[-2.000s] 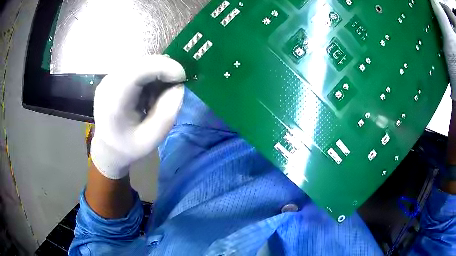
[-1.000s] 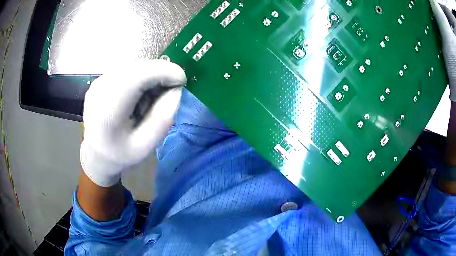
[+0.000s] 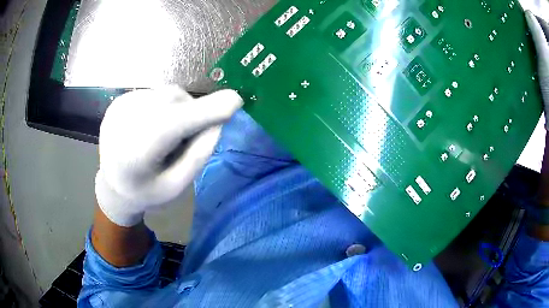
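A large green printed circuit board (image 3: 313, 129) with silver pads is held tilted over my lap, its top edge cut off by the frame. A bright band of glare crosses its middle. My left hand (image 3: 162, 150), in a white knit glove, grips the board's left edge near the corner between fingertips and thumb. My right hand (image 3: 539, 57), also in a white glove, is at the board's right edge and mostly cut off by the picture's rim; its fingers are largely hidden.
A shiny scratched metal surface (image 3: 198, 36) lies beyond the board at the upper left. A black bin (image 3: 63, 117) with green board edges inside is at the left. A blue coiled cord (image 3: 492, 255) hangs at the lower right. A black grid (image 3: 63, 280) shows at the lower left.
The board has shifted slightly to the right. My left hand's fingers have straightened and sit a little lower along the edge, uncovering the corner hole.
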